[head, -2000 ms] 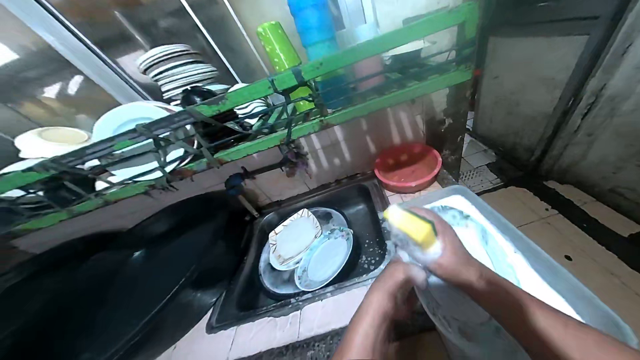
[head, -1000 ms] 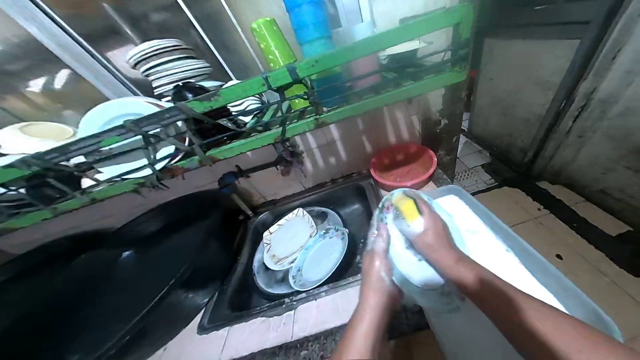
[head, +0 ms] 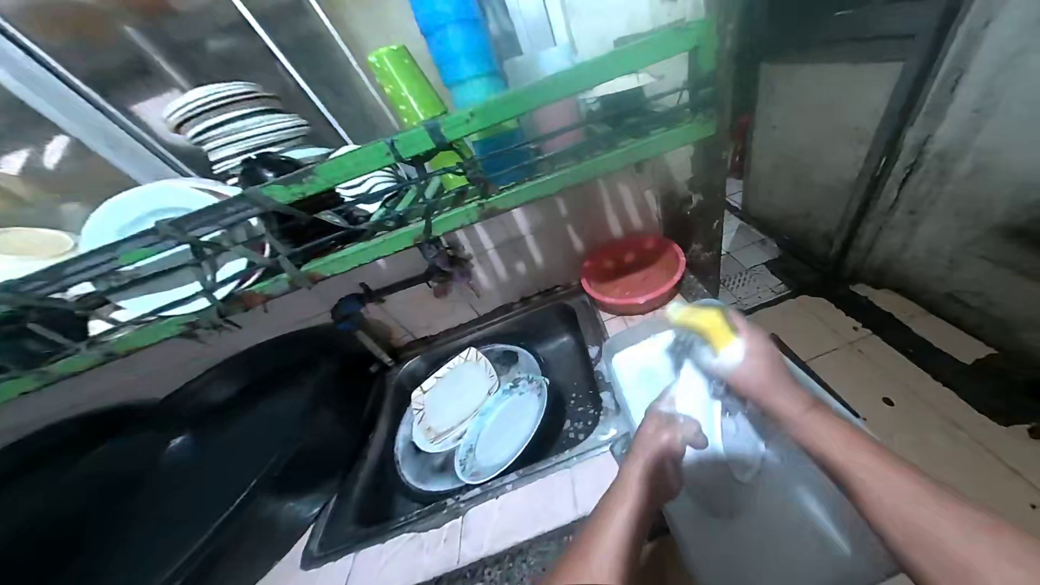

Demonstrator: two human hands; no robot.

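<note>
My right hand [head: 751, 357] grips a yellow sponge [head: 705, 325] over the far part of a grey plastic tub [head: 812, 520] holding white suds. Just below and to its left, my left hand [head: 662, 447], wet with foam, holds a pale plate [head: 695, 394] that is tilted and blurred, partly hidden by both hands. In the black sink [head: 569, 349] to the left, a squarish patterned dish [head: 455, 398] and an oval plate with a floral rim [head: 504, 431] rest in a round metal basin [head: 410, 455].
A red plastic basin [head: 634, 276] stands behind the tub. Above the sink runs a green rack [head: 569, 175] with stacked plates [head: 236, 122], a green cup [head: 406, 85] and blue cups [head: 459, 49]. A faucet [head: 366, 325] reaches over the sink beside large black basins [head: 203, 455].
The plate between my hands showed its round face one second ago and is now tilted and blurred. My right hand with the sponge has moved up, away from my left hand.
</note>
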